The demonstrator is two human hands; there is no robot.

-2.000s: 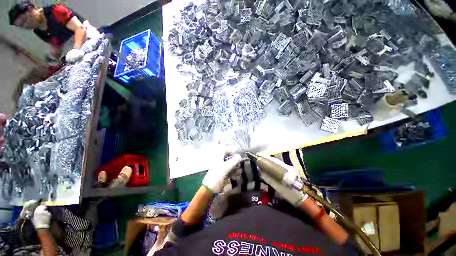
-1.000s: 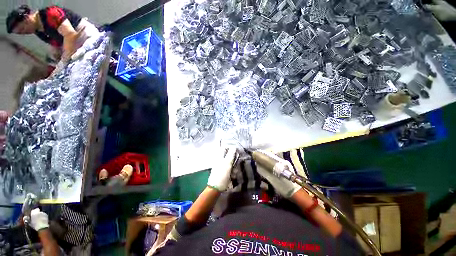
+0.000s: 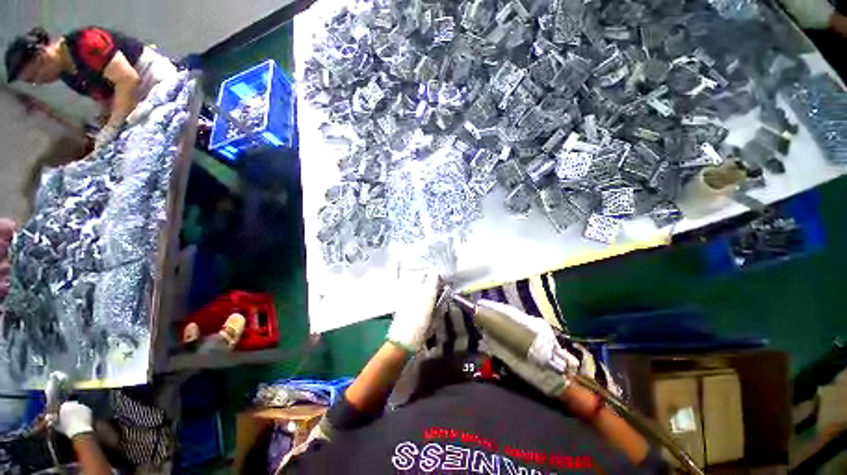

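My left hand [image 3: 415, 311], in a white glove, is at the table's front edge with its fingers around a small piece that is too small and blurred to make out. My right hand [image 3: 531, 353], also white-gloved, is closed on a grey-silver air tool [image 3: 506, 325]. The tool's thin dark tip points left and meets the fingertips of my left hand. A hose runs from its rear to the lower right. Grey metal parts [image 3: 520, 102] are heaped over the white table [image 3: 358, 297]. A shiny patch of fine pieces [image 3: 432, 197] lies in front of my hands.
A tan roll or cup [image 3: 720, 178] stands near the right table edge. Blue crates [image 3: 253, 109] and a red crate [image 3: 260, 318] are beyond the table. Cardboard boxes [image 3: 698, 417] are at lower right. A person [image 3: 88, 65] works at the left table; another gloved hand [image 3: 74, 419] shows lower left.
The tool and my right hand have shifted slightly down and right. My left hand stays near the tip. The person at upper left has lowered an arm towards the heap.
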